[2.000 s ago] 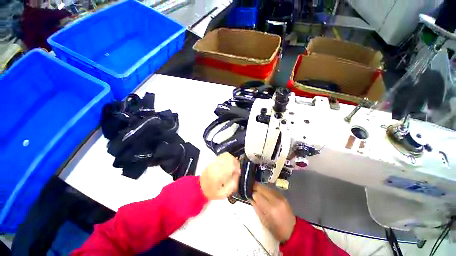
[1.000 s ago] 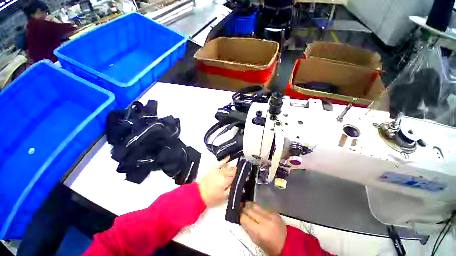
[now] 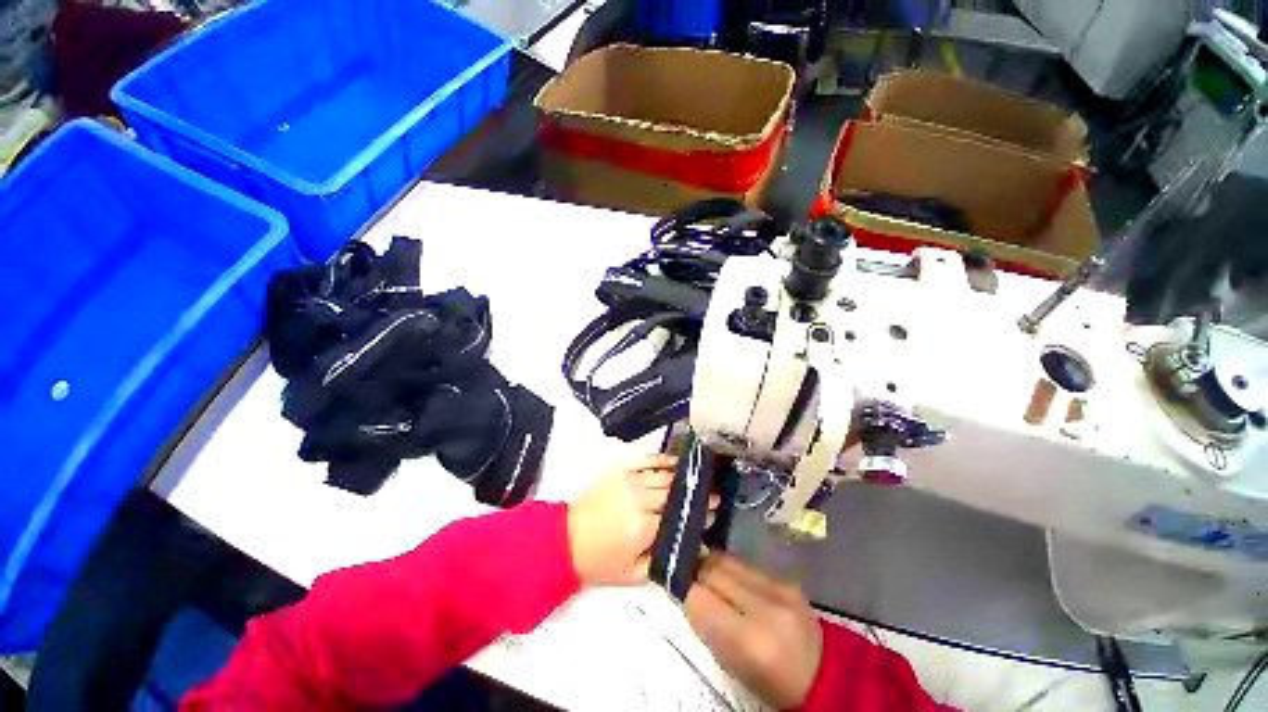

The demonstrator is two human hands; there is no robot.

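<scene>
A black fabric band (image 3: 681,522) with a pale line along it lies at the needle end of the white sewing machine (image 3: 779,369). My left hand (image 3: 622,522) holds the band's left side, fingers on its edge. My right hand (image 3: 755,626) holds the band's near end from the right. The presser foot area is partly hidden behind the machine head and the band. A loose heap of black bands (image 3: 403,369) lies on the table to the left. More black band rings (image 3: 647,383) lie behind the needle end.
Two blue plastic bins (image 3: 84,376) stand at the left beyond the white table (image 3: 535,230). Brown cartons with red bands (image 3: 654,153) stand behind the table. A slim black tool (image 3: 1117,675) lies at the lower right by the machine base.
Since one second ago, the band's near end has moved up and slightly right, closer to the machine, with my hands still on it. The camera view has shifted a little.
</scene>
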